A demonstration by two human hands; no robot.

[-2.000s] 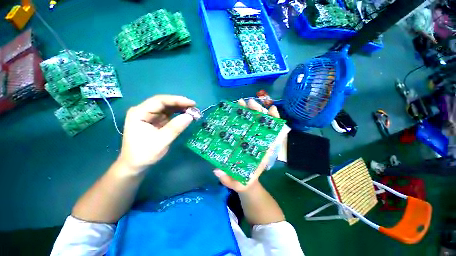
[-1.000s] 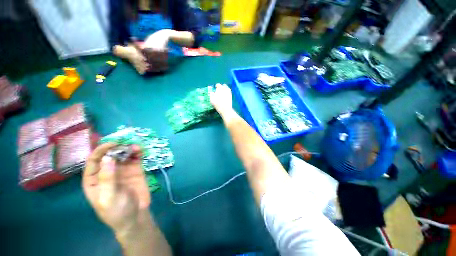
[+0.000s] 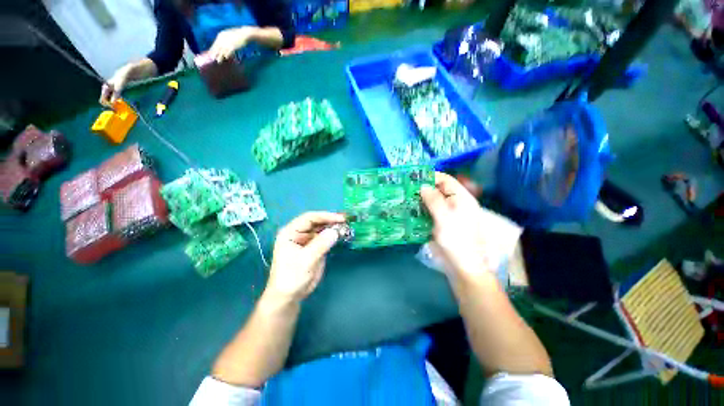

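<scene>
A green PCB panel (image 3: 387, 208) with dark components is held up in front of me over the bench. My right hand (image 3: 459, 222) grips its right edge, thumb on the face. My left hand (image 3: 303, 250) pinches a small silver-brown piece (image 3: 344, 231) at the panel's lower left edge; whether the fingers also touch the panel is hard to tell. A fanned PCB stack (image 3: 298, 135) lies beyond the panel. A loose PCB pile (image 3: 208, 208) lies to the left.
Blue tray with boards (image 3: 383, 140) beyond the panel; blue fan (image 3: 548, 162) at right; white bag (image 3: 500, 238) beside my right hand; white cord (image 3: 259, 244); pink-red wrapped packs (image 3: 115, 202) at left. Another person's hand (image 3: 119, 83) is at the yellow dispenser (image 3: 115, 121). Folding chair (image 3: 663, 309) at lower right.
My right hand has come back from the fanned stack and now holds a panel in front of me. My left hand has moved right, towards it. The other person's hand has reached the yellow dispenser.
</scene>
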